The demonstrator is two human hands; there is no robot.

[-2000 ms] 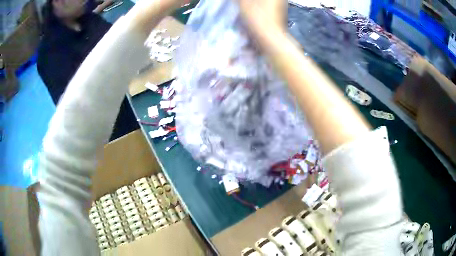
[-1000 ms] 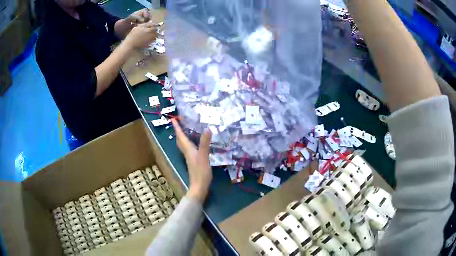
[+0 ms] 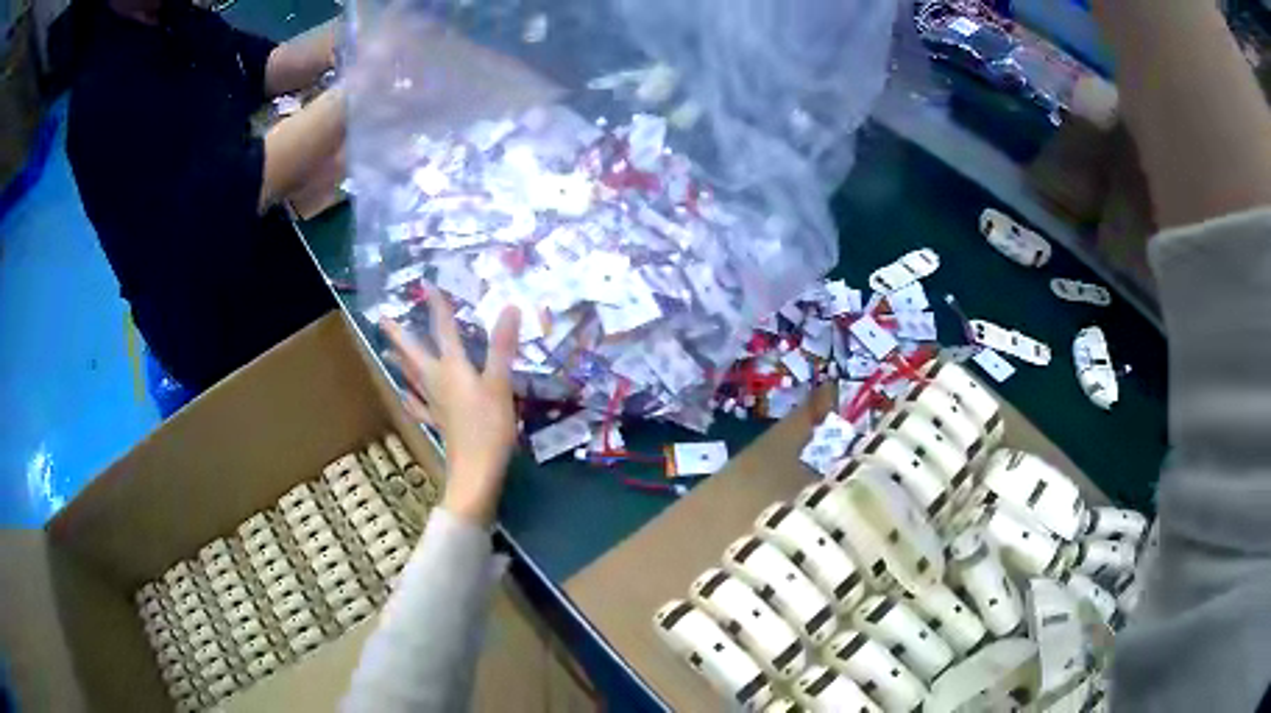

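A large clear plastic bag [image 3: 725,84] hangs over the green belt, with many flat white wired modules [image 3: 599,286] in its lower part. My left hand [image 3: 467,404] is at the bag's lower left with its fingers spread, palm towards the modules. It holds nothing that I can see. My right forearm rises at the upper right; the right hand is cut off by the top edge. More modules with red leads [image 3: 871,334] lie loose on the belt right of the bag.
Cream housings [image 3: 781,571] lie in rows and a pile on a cardboard sheet [image 3: 634,557]. A carton [image 3: 209,446] at left holds rows of housings. Cream covers [image 3: 1013,238] lie on the belt [image 3: 558,536]. A person in dark clothing [image 3: 167,181] works at the upper left.
The bag has been raised from the belt and has moved left. My left hand has come down from the bag's top to its lower left side. More loose modules show on the belt.
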